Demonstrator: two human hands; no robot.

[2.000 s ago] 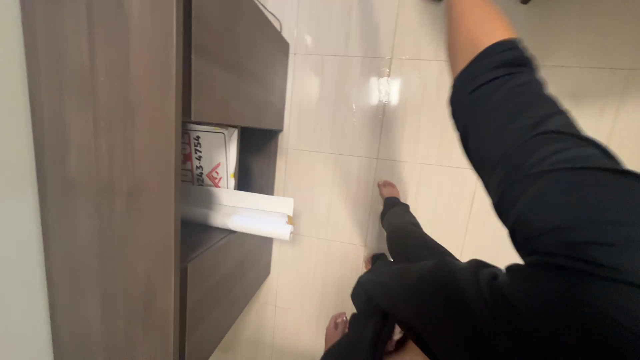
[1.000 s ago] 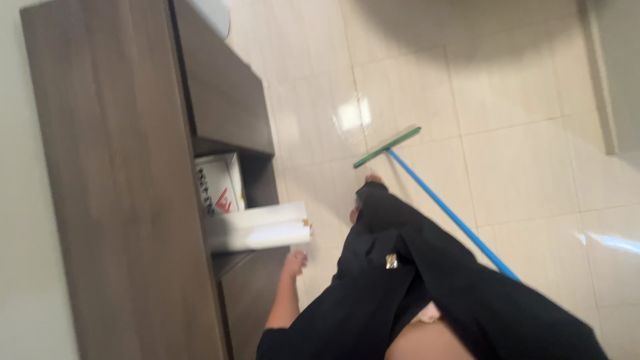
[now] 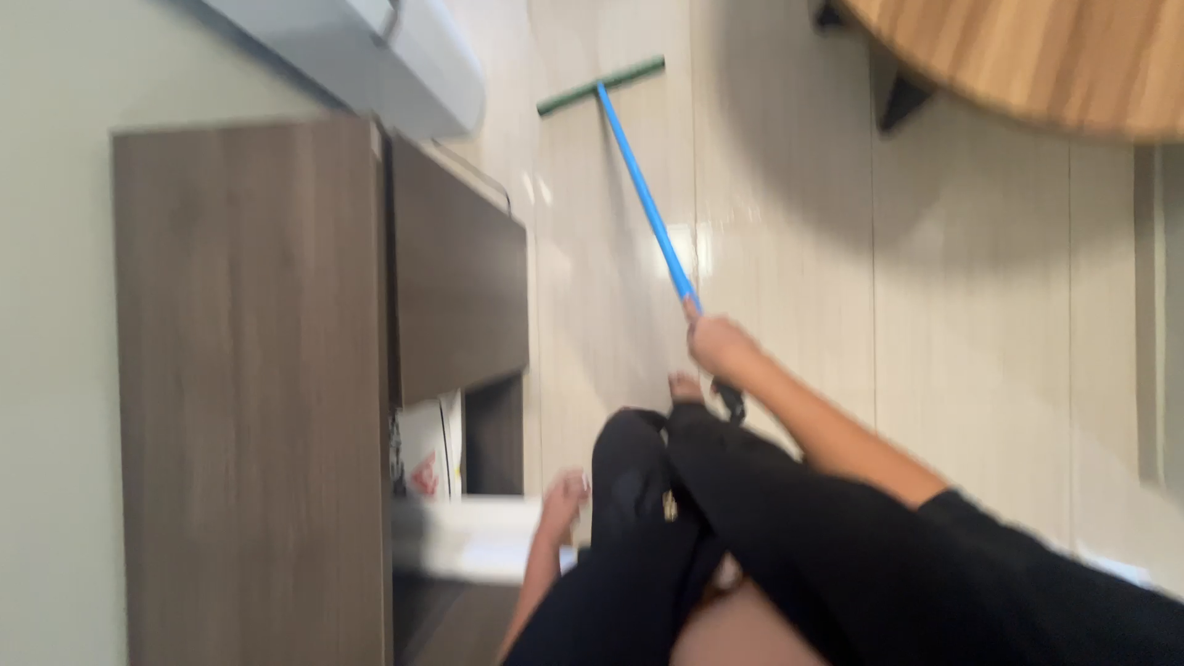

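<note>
My right hand [image 3: 723,347] grips the blue pole of a floor squeegee or broom [image 3: 645,196] close to its upper end. The pole runs away from me to a green head [image 3: 601,85] lying across the tiled floor. Low at the left, my left hand [image 3: 564,498] hangs beside my leg, blurred, with no object visible in it. It is near the end of a white roll or panel [image 3: 472,541] that sticks out of the cabinet's open compartment; whether they touch I cannot tell.
A wood-grain cabinet [image 3: 250,388] stands at my left, with a printed white box [image 3: 427,453] inside. Beyond it is a pale rounded appliance [image 3: 407,65]. A round wooden table [image 3: 1036,65] with dark legs is at the upper right. My bare foot [image 3: 684,387] is on the glossy tiles.
The view has shifted a lot, bringing the table and appliance into sight. The green head now lies farther ahead of my feet, and my right hand on the pole has come into view.
</note>
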